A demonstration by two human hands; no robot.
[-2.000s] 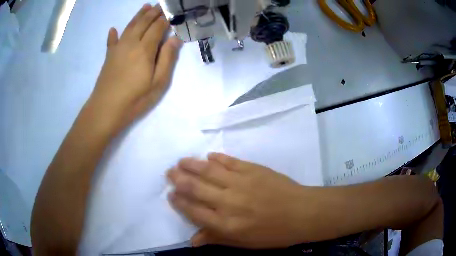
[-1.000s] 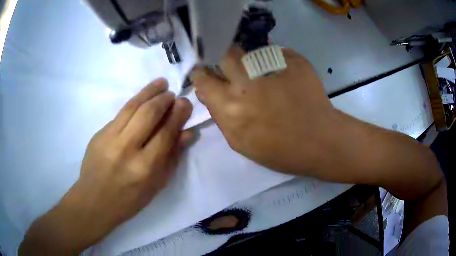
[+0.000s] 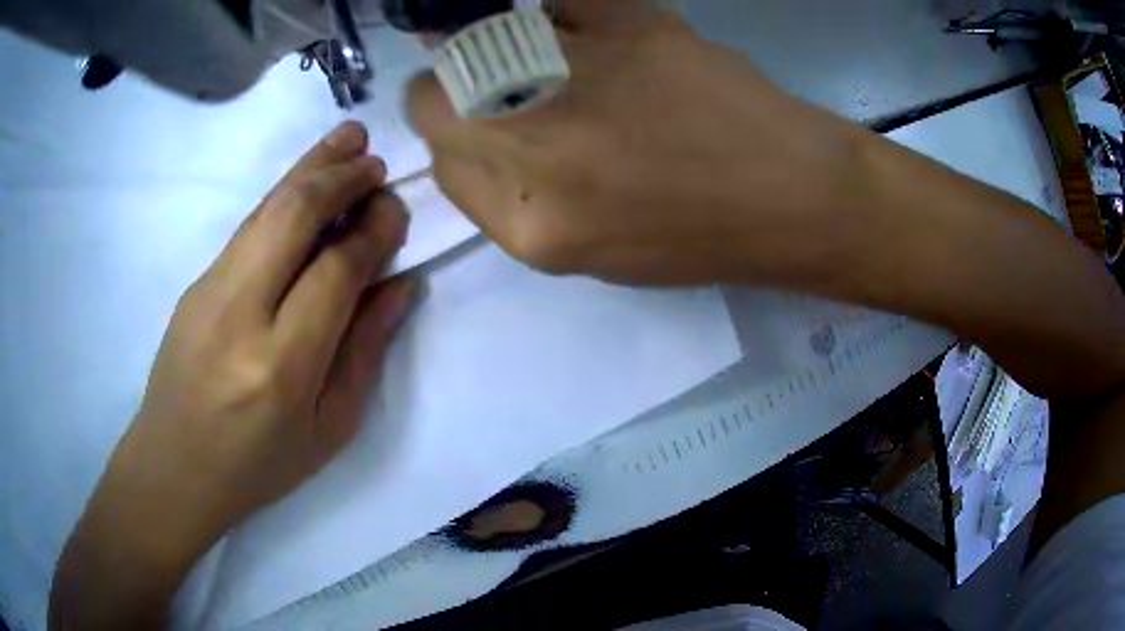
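Observation:
A white fabric panel (image 3: pixel 531 370) lies flat on the sewing table below the machine head. My left hand (image 3: pixel 278 308) is on the cloth just in front of the presser foot (image 3: pixel 336 74), its fingertips pinching a folded white edge (image 3: pixel 426 216). My right hand (image 3: pixel 617 160) is at the right end of that edge, behind the cream ribbed tension knob (image 3: pixel 503 64). Its fingers curl down onto the cloth and are partly hidden by the knob and machine, so its grip cannot be seen clearly.
The pale machine head (image 3: pixel 185 43) fills the top left. Ruler marks and a dark worn patch (image 3: pixel 512 515) lie along the table's front edge. A yellow-edged tray (image 3: pixel 1092 160) is at the right edge. A side shelf of white items (image 3: pixel 993 456) is at lower right.
Both hands came together at the folded edge near the presser foot; the right hand moved up from the front. The panel's front part has turned. The view has shifted, and the scissors are out of view.

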